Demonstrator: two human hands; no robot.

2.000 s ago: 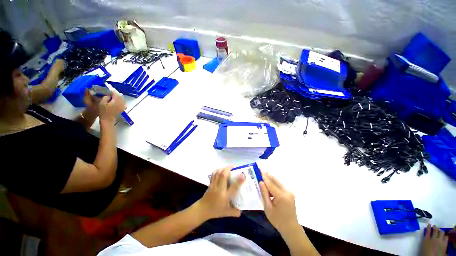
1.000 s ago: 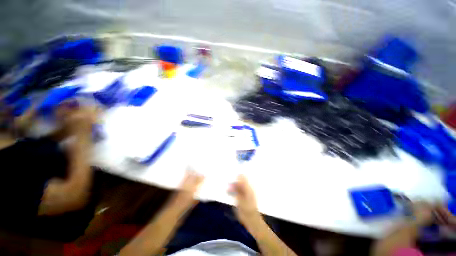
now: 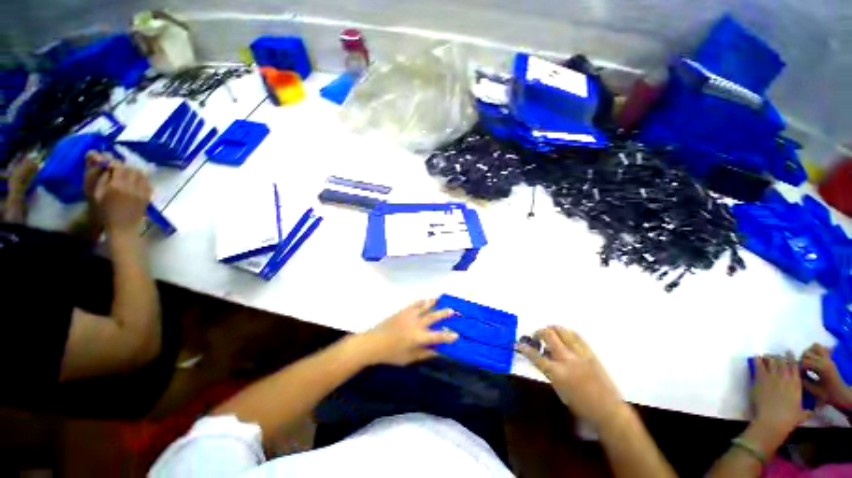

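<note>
A blue blister tray (image 3: 478, 334) lies at the table's front edge before me. My left hand (image 3: 413, 334) rests on the tray's left side, fingers spread over it. My right hand (image 3: 565, 362) is at the tray's right end, fingers closed around a small black cable (image 3: 532, 345) that meets the tray's edge. How the cable sits in the tray is too blurred to tell. Behind the tray stands the stack of white-and-blue printed sleeves (image 3: 425, 231).
Leaning packs (image 3: 250, 233) are at left, a dark bar-shaped item (image 3: 353, 199) behind them. A black cable pile (image 3: 645, 201), clear bag (image 3: 411, 98) and blue trays (image 3: 710, 121) lie at the rear. People's arms work at far left and at right (image 3: 775, 401).
The white-and-blue pack has left my hands; another pack now leans at left. My hands are now on a blue tray and cable. The tray at right has left its spot, and a neighbour's hands show there.
</note>
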